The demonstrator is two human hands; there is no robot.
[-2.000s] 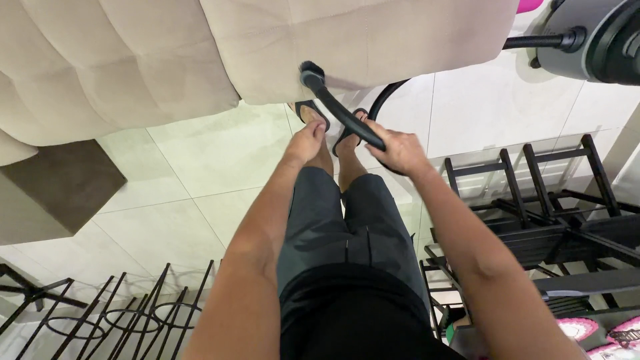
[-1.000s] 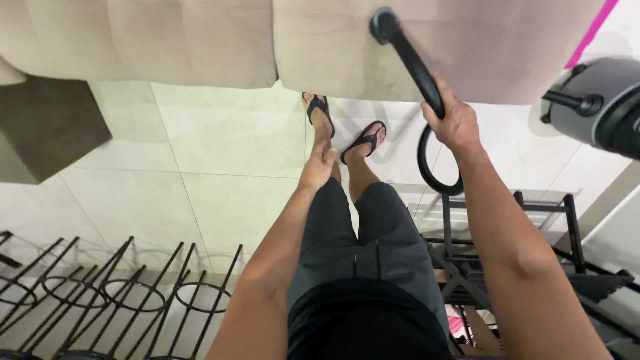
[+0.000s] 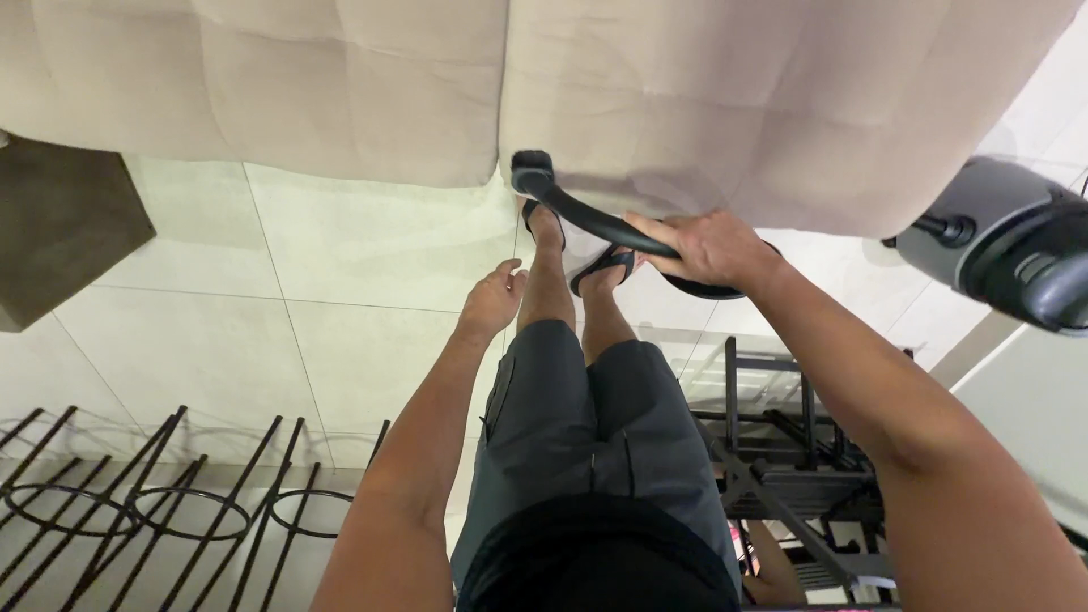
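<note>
My right hand (image 3: pixel 714 246) grips the black curved handle of a vacuum cleaner hose (image 3: pixel 603 223). At its far end a small brush nozzle (image 3: pixel 532 168) rests at the front edge of a beige tufted sofa seat (image 3: pixel 646 110), close to the seam between two cushions. A loop of the black hose hangs below my right hand. My left hand (image 3: pixel 495 297) is empty, its fingers loosely bent, beside my left shin above the floor. The grey and black vacuum cleaner body (image 3: pixel 990 238) stands at the right, past the sofa's end.
Black metal stools with ring braces (image 3: pixel 191 514) stand at the lower left. Dark folding racks or chairs (image 3: pixel 790 459) are at the lower right, with part of another person's arm (image 3: pixel 769 565) behind. A brown block-like piece (image 3: pixel 68 229) sits at the left on the tiled floor.
The nozzle and my right hand have moved left and toward me, from over the right cushion to its front edge by the seam. My left hand has moved away from between my legs.
</note>
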